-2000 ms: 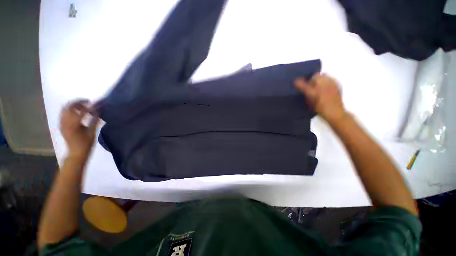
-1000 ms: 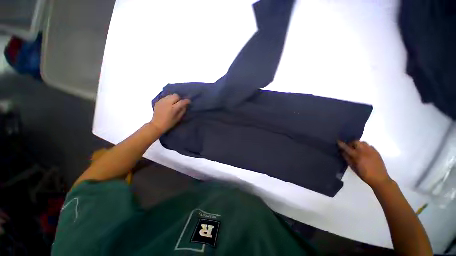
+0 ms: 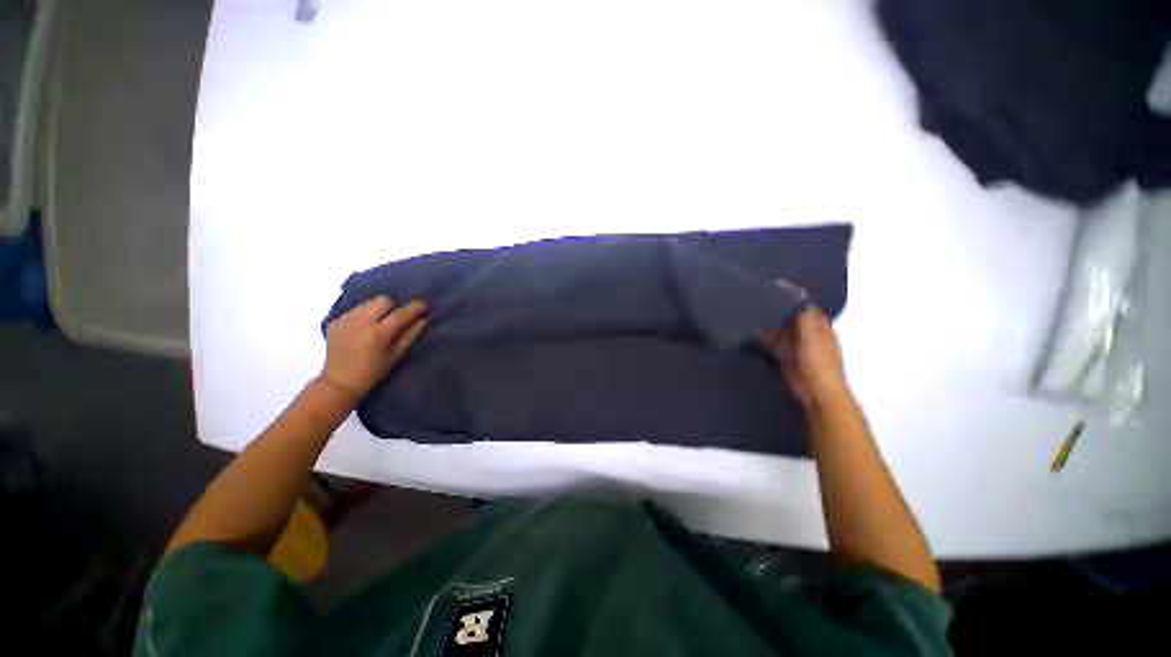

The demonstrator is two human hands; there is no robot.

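A dark navy-grey garment (image 3: 591,385) lies on the white table (image 3: 539,116) as a long folded strip running left to right. Its sleeve (image 3: 578,285) lies along the strip's upper half. My left hand (image 3: 370,340) rests on the garment's left end, fingertips pressed on or gripping the cloth. My right hand (image 3: 806,347) holds the sleeve's end between thumb and fingers near the strip's right end. The far edge of the strip is fairly straight; my right forearm hides part of its right end.
A loose dark garment pile (image 3: 1027,103) lies at the far right. Below it is a whitish bundle in a clear bag (image 3: 1092,302), with a yellow-orange pen or marker (image 3: 1067,445) nearer me. A pale tub (image 3: 122,180) stands left of the table; a yellow stool (image 3: 301,542) is below.
The sleeve that stretched away across the table now lies folded along the strip. My right hand has taken hold of its end. My left hand stays at the left end.
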